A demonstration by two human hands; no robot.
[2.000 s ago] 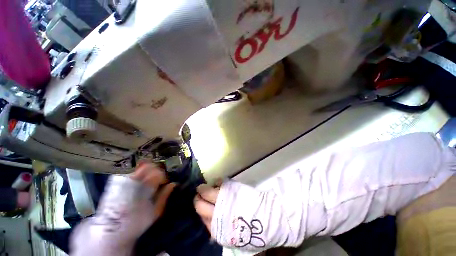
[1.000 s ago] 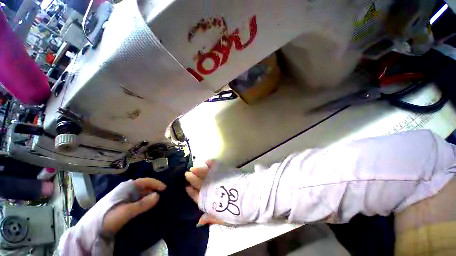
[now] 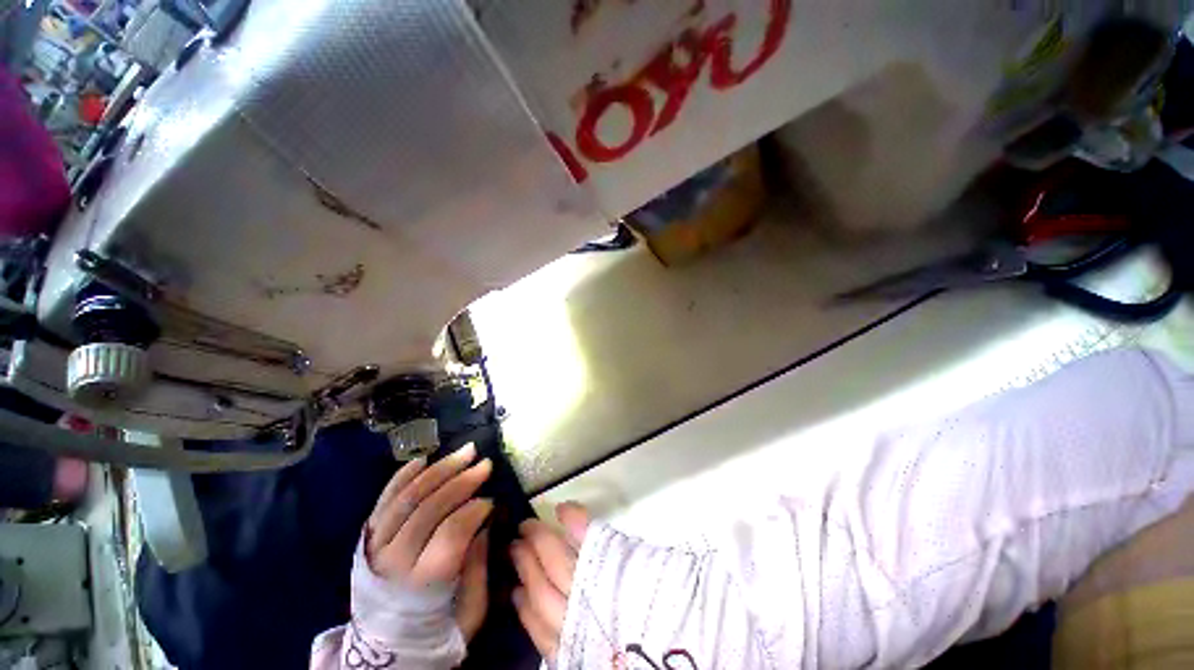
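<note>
The dark navy garment point(image 3: 269, 543) lies left of and under the hands, with a narrow dark part running up to the presser foot area of the lockstitch machine point(image 3: 432, 157). My left hand point(image 3: 430, 526) is on the dark cloth just below the needle area, fingers close together and thumb at the cloth's edge. My right hand point(image 3: 545, 576) is at the right side of the same dark strip, fingertips against it; its thumb is hidden. The needle and presser foot are mostly hidden by the machine head.
Scissors point(image 3: 976, 268) with dark blades lie on the pale machine bed point(image 3: 681, 327), right of the lamp-lit patch. A ribbed tension dial point(image 3: 108, 370) and a grey curved guard point(image 3: 170, 453) are at left. A magenta thread cone point(image 3: 26, 157) stands at upper left.
My left hand has moved right and up from its spread pose onto the cloth near the needle. My right hand sits slightly lower. The view has shifted closer to the machine.
</note>
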